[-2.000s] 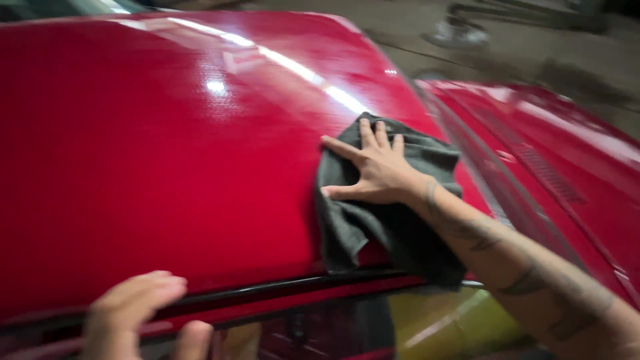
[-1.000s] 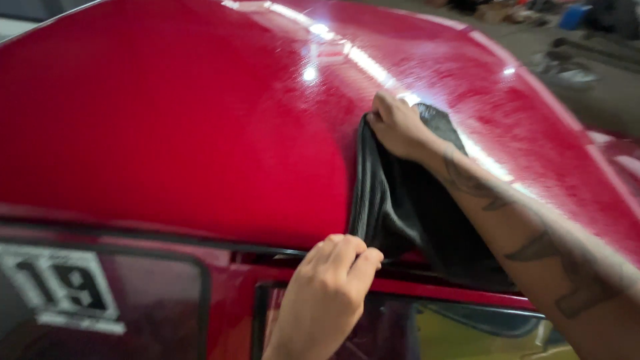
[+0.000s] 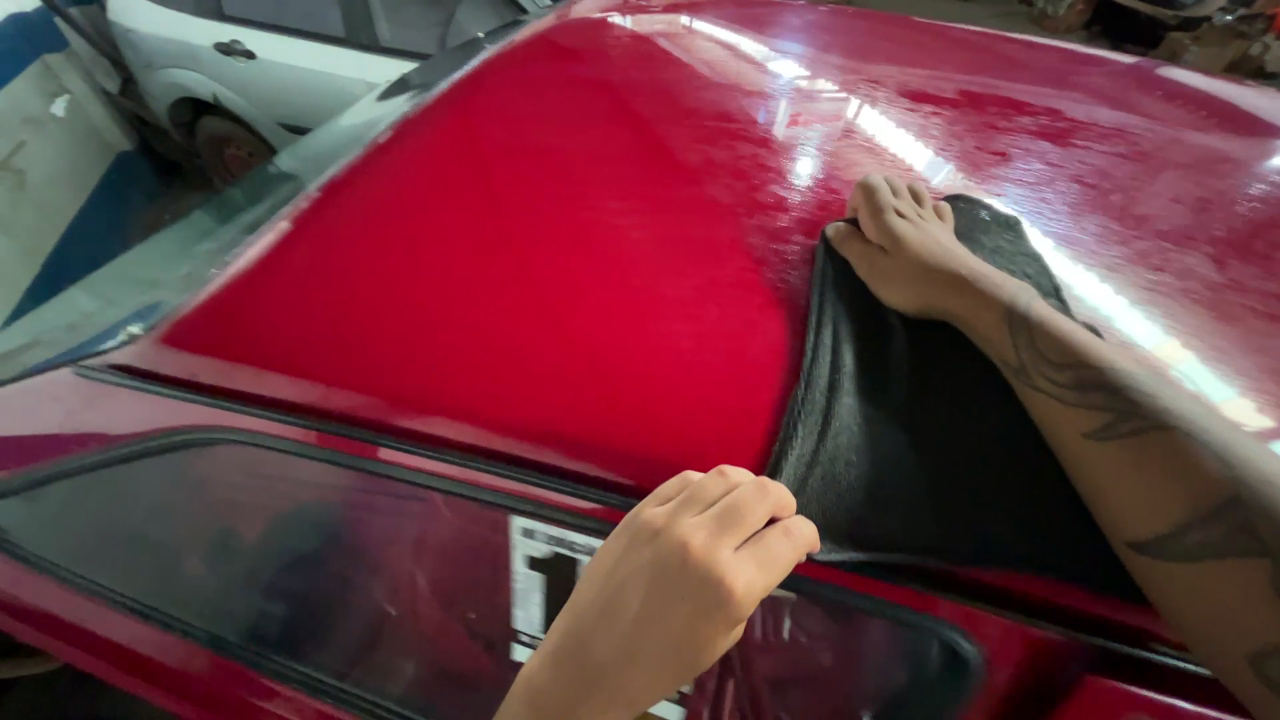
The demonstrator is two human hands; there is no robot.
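A dark cloth (image 3: pixel 900 430) is spread over the right part of a red car's roof (image 3: pixel 520 230), its near part reaching the roof's side edge. My right hand (image 3: pixel 905 240) grips the cloth's far left corner, fingers curled on the roof. At the near left corner, above the side window, my left hand (image 3: pixel 700 550) pinches the cloth between thumb and fingers. The cloth's left edge runs taut between both hands. My right forearm hides part of the cloth. Bright light reflections cross the glossy roof beyond it.
A dark side window (image 3: pixel 250 560) with a printed sticker (image 3: pixel 545 580) lies below the black roof trim (image 3: pixel 350 430). At the upper left stands a white car (image 3: pixel 300 70), beyond the sloping windshield glass (image 3: pixel 230 210). Assorted items lie in the far upper right background.
My left hand, apart from the cloth two seconds ago, now holds its near corner. My right hand has gone from lying flat and spread on the cloth to gripping it. The view has shifted along the car.
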